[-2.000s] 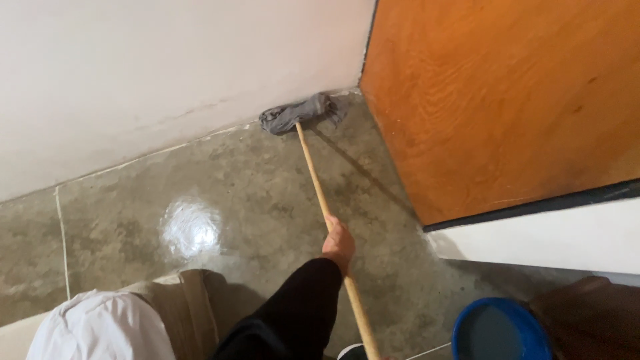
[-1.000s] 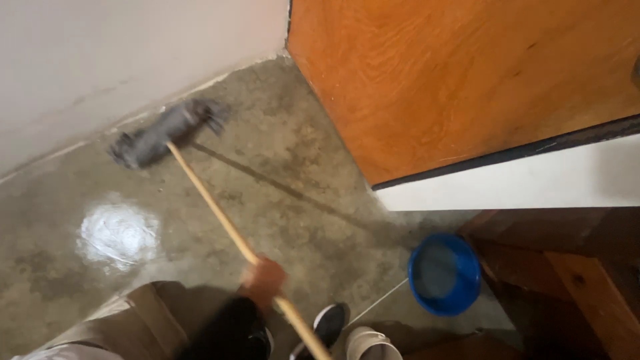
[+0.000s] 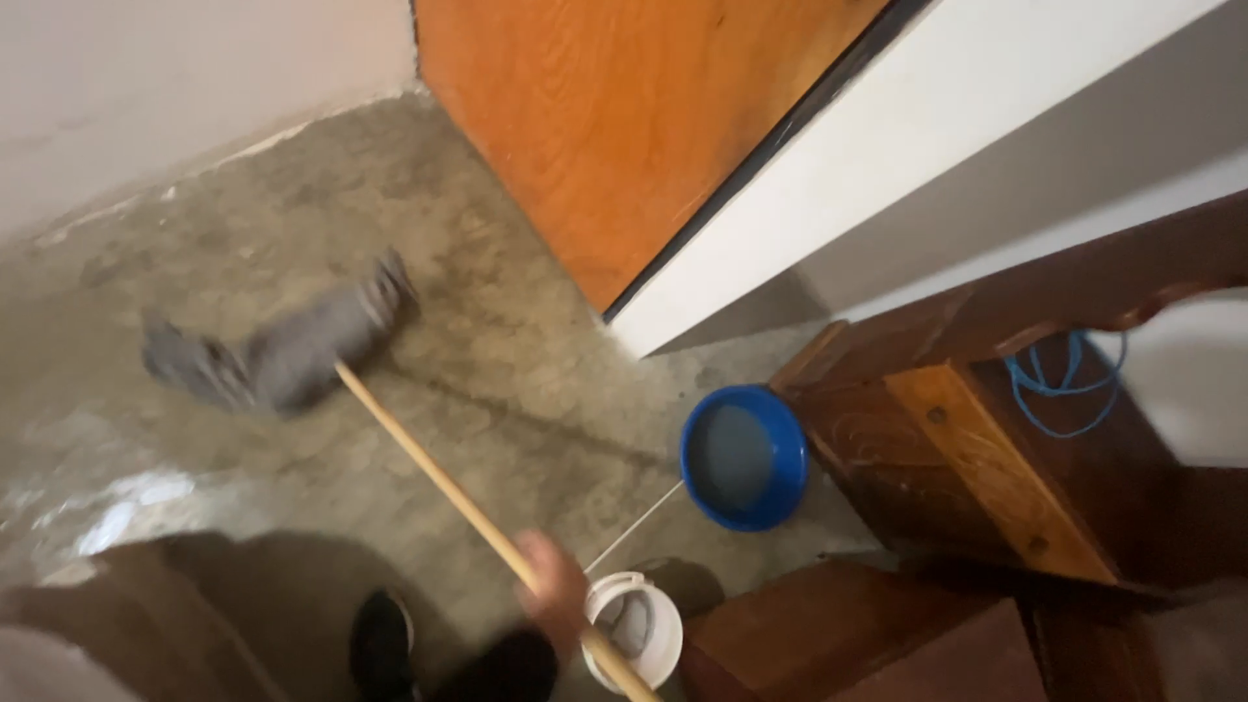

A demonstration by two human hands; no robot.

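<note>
My left hand (image 3: 556, 585), blurred and below a dark sleeve, is shut around the pale wooden handle (image 3: 439, 473) of a mop. From there the handle slants up and left to the grey cloth mop head (image 3: 317, 341), which is blurred and spread over the concrete floor (image 3: 487, 331), left of the wooden door. The handle's lower end runs out of the bottom of the view, passing over a white bucket (image 3: 663, 639) just right of my left hand. My right hand is not in view.
A blue basin (image 3: 790, 458) of greyish liquid stands beside dark wooden furniture (image 3: 858, 487) with a blue cord (image 3: 1058, 390). An orange-brown wooden door (image 3: 585, 127) and pale wall (image 3: 195, 88) bound the floor. A dark shoe (image 3: 380, 639) is at the bottom.
The mop head has moved from the corner by the door, left along the wall, then away from the wall. The view has shifted right, bringing in the white bucket and more furniture.
</note>
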